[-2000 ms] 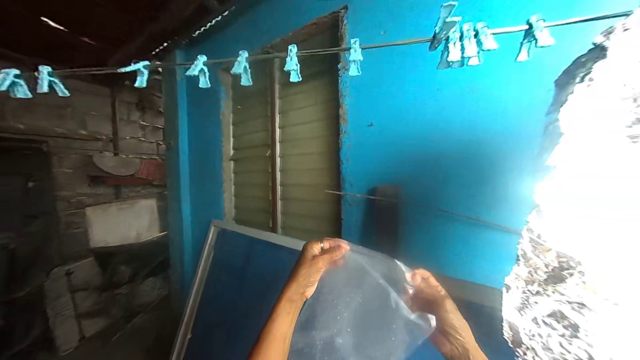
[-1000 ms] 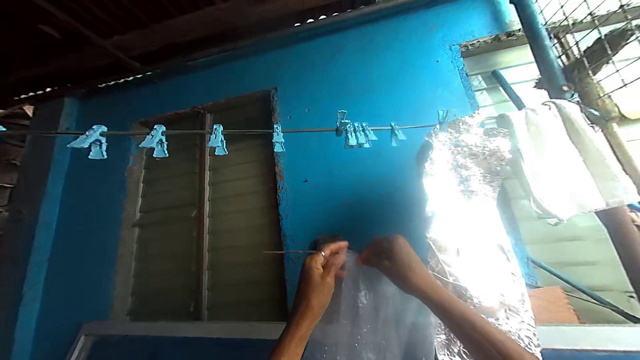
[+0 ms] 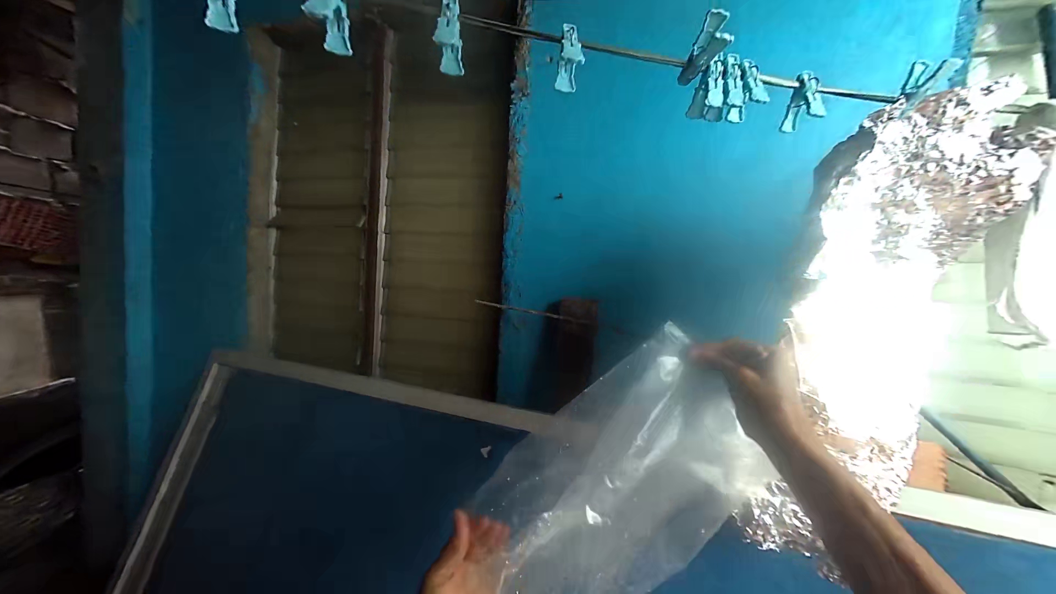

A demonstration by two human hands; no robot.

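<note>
A clear plastic bag (image 3: 635,462) with small droplets on it hangs from my right hand (image 3: 747,371), whose fingers pinch its top corner. Low in the picture, my left hand (image 3: 470,549) is beside the bag's left edge with its fingers apart; whether it touches the plastic is hard to tell. Light blue clothespins (image 3: 569,58) are clipped along a line (image 3: 635,54) above both hands. Right of my right hand, a crinkled silver foil sheet (image 3: 874,330) hangs from the line, shining brightly.
Behind the bag stands a blue panel with a pale frame (image 3: 371,392). A louvered window (image 3: 445,214) is set in the blue wall (image 3: 660,181). A dark wooden piece (image 3: 575,346) rests against the wall. White cloth (image 3: 1035,256) hangs at the far right.
Both hands were together at the bag one second ago. Now my left hand is lower and away from my right, and the bag is spread out. The view has tilted down.
</note>
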